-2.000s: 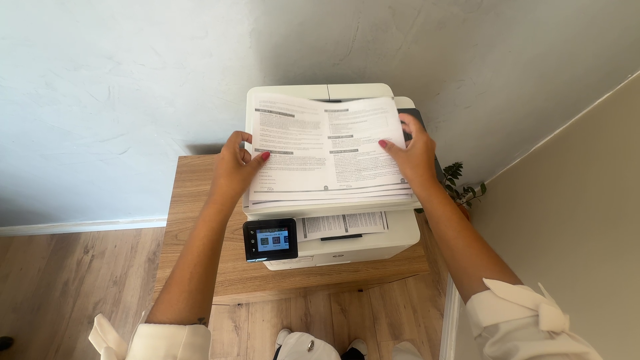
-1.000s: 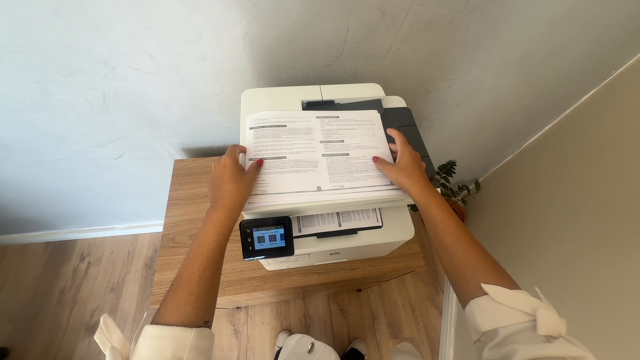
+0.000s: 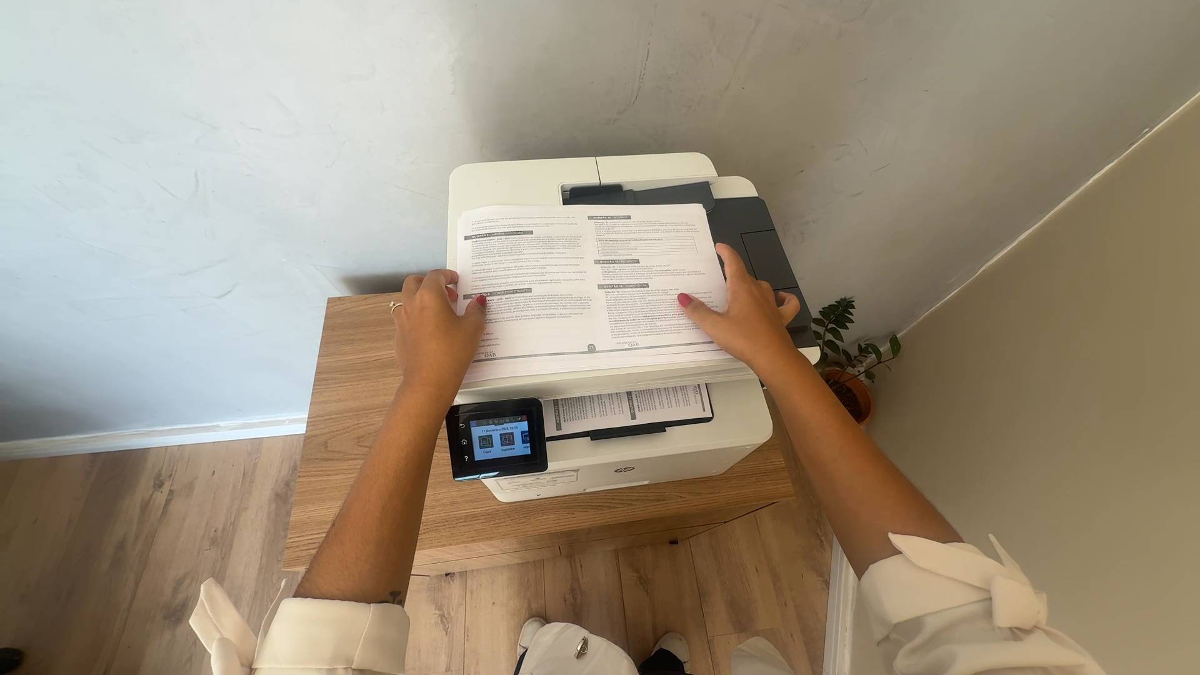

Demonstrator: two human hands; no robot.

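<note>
A stack of printed paper sheets (image 3: pixel 591 281) lies over the top of a white HP multifunction printer (image 3: pixel 647 469). My left hand (image 3: pixel 436 323) grips the stack's left edge, thumb on the top sheet and fingers at the side. On the right edge, my right hand (image 3: pixel 745 309) has its thumb on the print, with its fingers spread along the side. Behind the stack shows part of the dark document feeder (image 3: pixel 764 253). Below, another printed sheet (image 3: pixel 628 408) lies in the output slot. A lit touchscreen panel (image 3: pixel 499 438) sits at the printer's front left.
The printer stands on a wooden cabinet (image 3: pixel 366 394) against a grey wall (image 3: pixel 375 112). A potted plant (image 3: pixel 848 375) is close to its right side, near a beige wall (image 3: pixel 1050 375). Shoes and pale clothing show at the bottom, above the wood floor (image 3: pixel 141 544).
Both hands and the stack have shifted down toward the printer's front edge, uncovering more of the feeder. The sheets, uneven at the front edge earlier, now look more even.
</note>
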